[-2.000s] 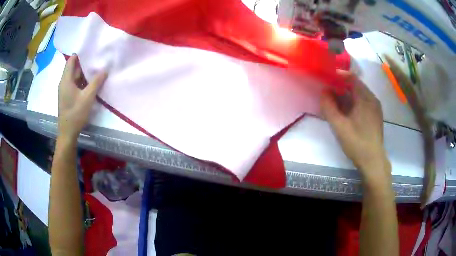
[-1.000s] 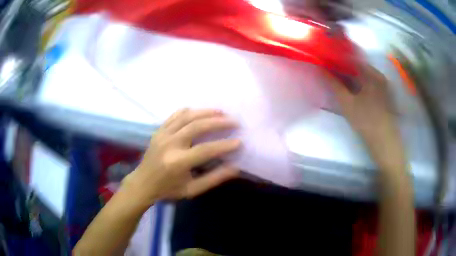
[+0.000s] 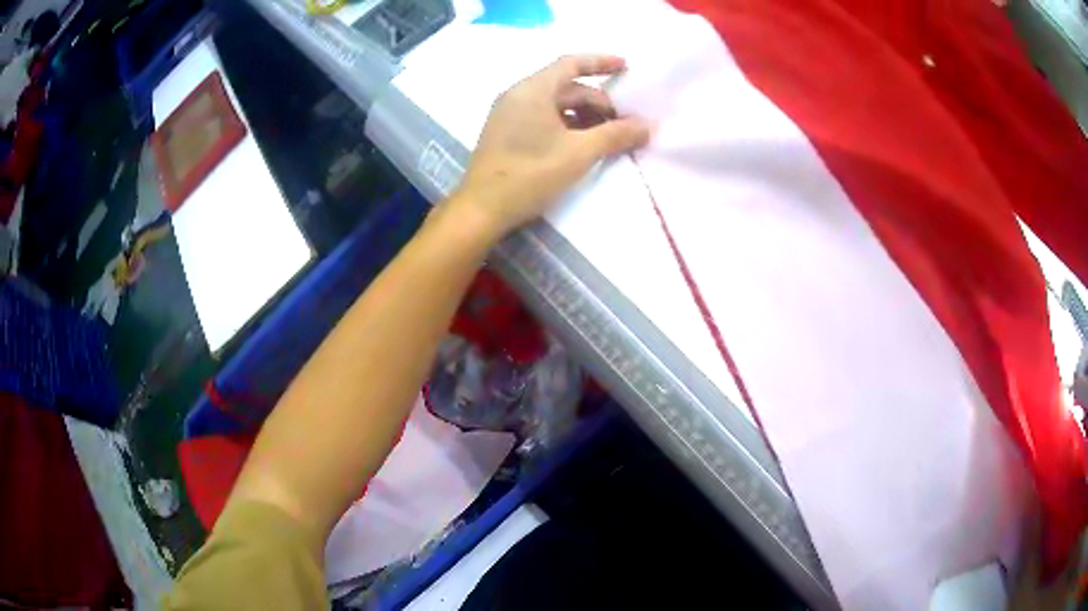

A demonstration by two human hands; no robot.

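A pale fabric panel (image 3: 823, 322) with a thin red edge lies over the white table, running from the top centre to the lower right. A large red fabric panel (image 3: 919, 179) lies along its right side, folded and wavy. My left hand (image 3: 567, 131) is at the pale panel's left edge near the top, with thumb and fingers pinching the edge. My right hand is not in view. The sewing needle area is out of view; only a bright glare shows at the right rim.
The table's grey edge with a printed ruler (image 3: 644, 382) runs diagonally below my left forearm. Below it are pale and red pieces (image 3: 418, 489) and a clear plastic bag. A white board with a red frame (image 3: 201, 141) lies at left.
The view has swung left, and the machine head and right hand have left the picture. My left hand has moved from over the panel's lower part to its left edge and taken hold there.
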